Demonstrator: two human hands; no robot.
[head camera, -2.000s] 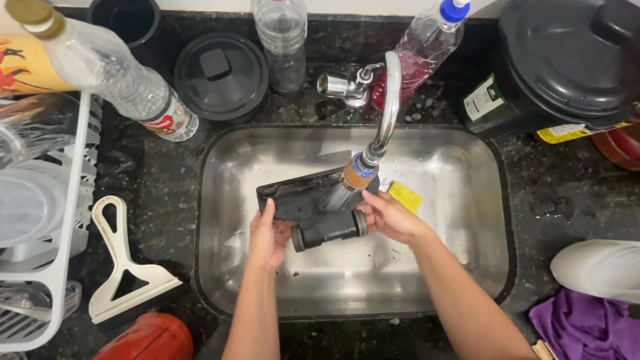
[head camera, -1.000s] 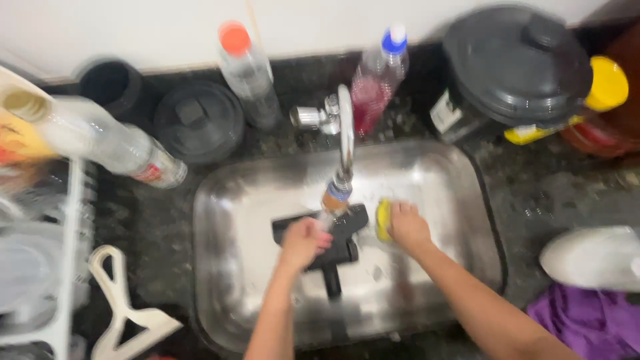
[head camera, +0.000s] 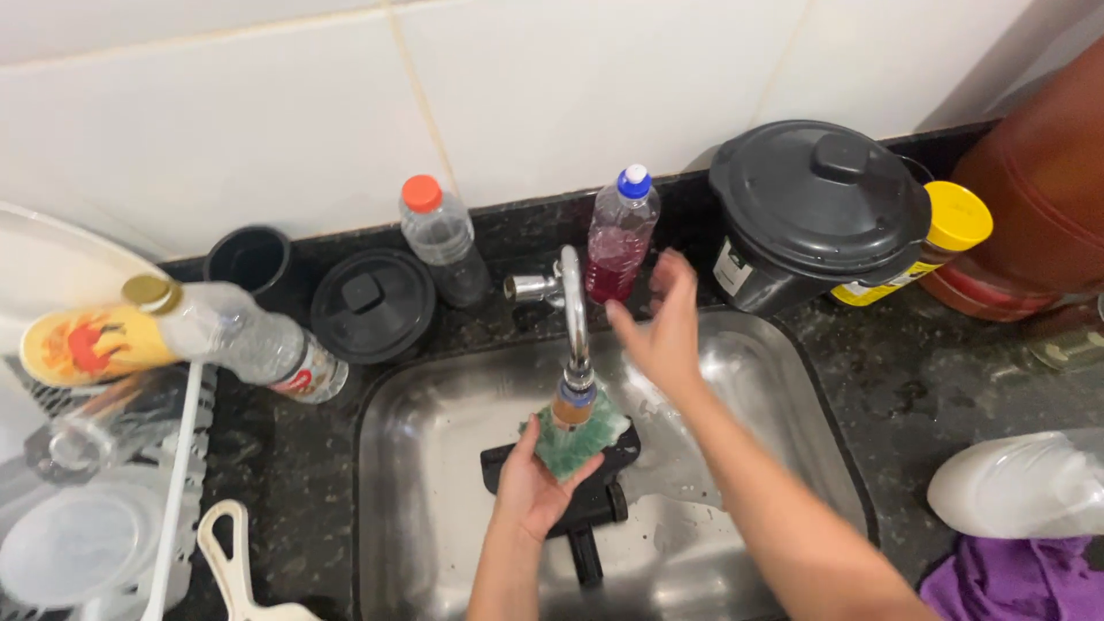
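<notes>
My left hand holds a sponge, green scouring side up, under the outlet of the chrome faucet. Below it, a black vacuum-cleaner floor head lies in the stainless steel sink, partly hidden by the sponge and hand. My right hand, fingers apart and holding nothing, is raised over the sink's back edge. Just behind its fingers stands a clear plastic bottle of pink-red liquid with a blue and white cap.
Left of the sink are a black lidded container, an orange-capped bottle, a leaning clear bottle, a dish rack and a white squeegee. On the right are a black lidded bin, a white bottle and a purple cloth.
The floor head, held in both hands two seconds ago, now lies in the sink. The sponge has passed from my right hand to my left. My right hand has moved toward the pink-red bottle.
</notes>
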